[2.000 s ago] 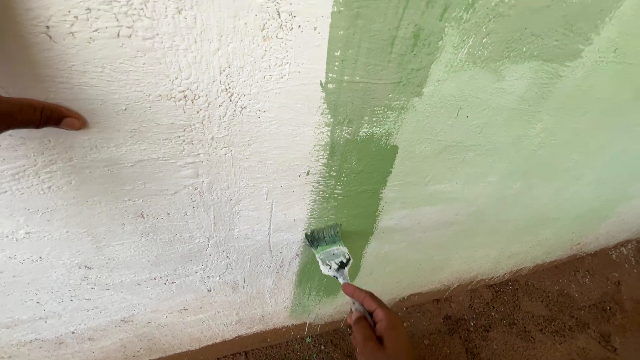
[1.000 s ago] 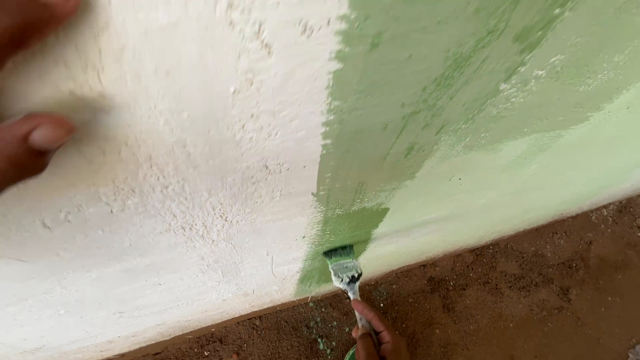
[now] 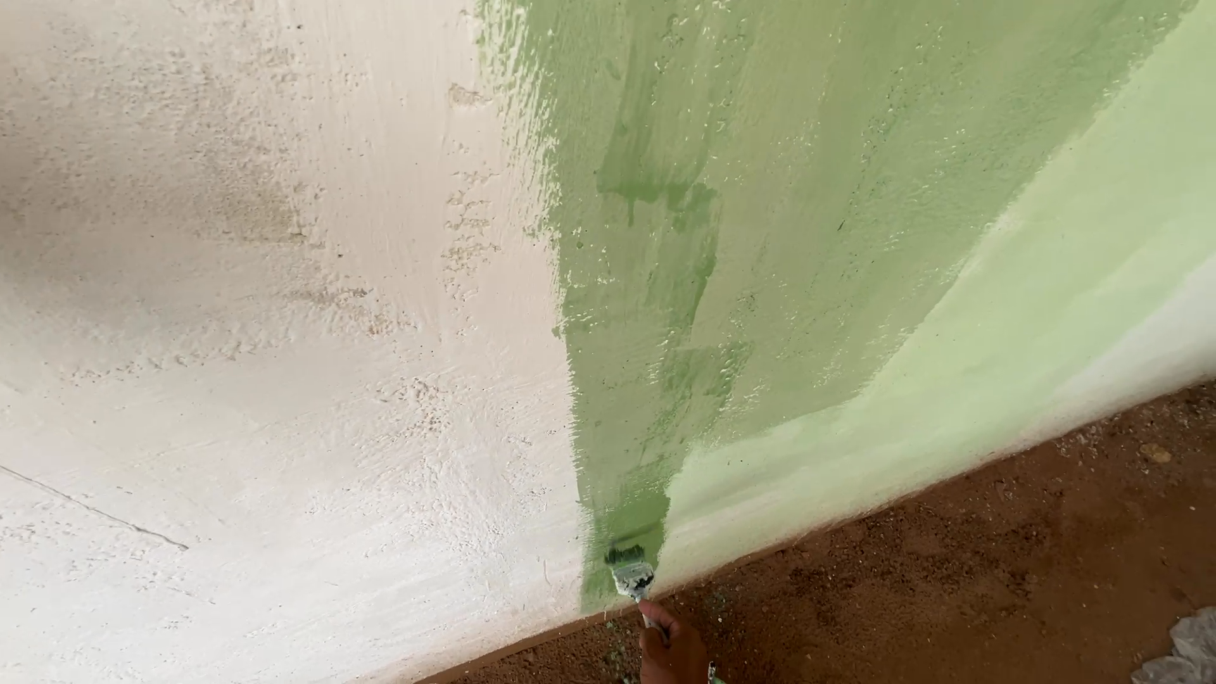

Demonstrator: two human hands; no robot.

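Note:
My right hand (image 3: 671, 648) grips the handle of a paintbrush (image 3: 631, 573) at the bottom centre. The brush's dark, green-wetted bristles touch the lower end of a green painted band (image 3: 646, 380) on the wall, and its metal ferrule is smeared with pale and dark paint. To the left of the band the rough plaster wall (image 3: 285, 380) is whitish; to its right lies a lighter green coat (image 3: 1026, 361). My left hand is out of view.
Brown bare soil (image 3: 912, 589) meets the foot of the wall along a slanting edge, with green paint specks near the brush. A crumpled greyish sheet (image 3: 1192, 646) lies at the lower right corner. A thin crack (image 3: 95, 508) marks the white wall at left.
My left hand, on the left in both earlier frames, has gone out of view. My right hand still holds the brush at the band's lower end. The view has shifted, showing more green wall above.

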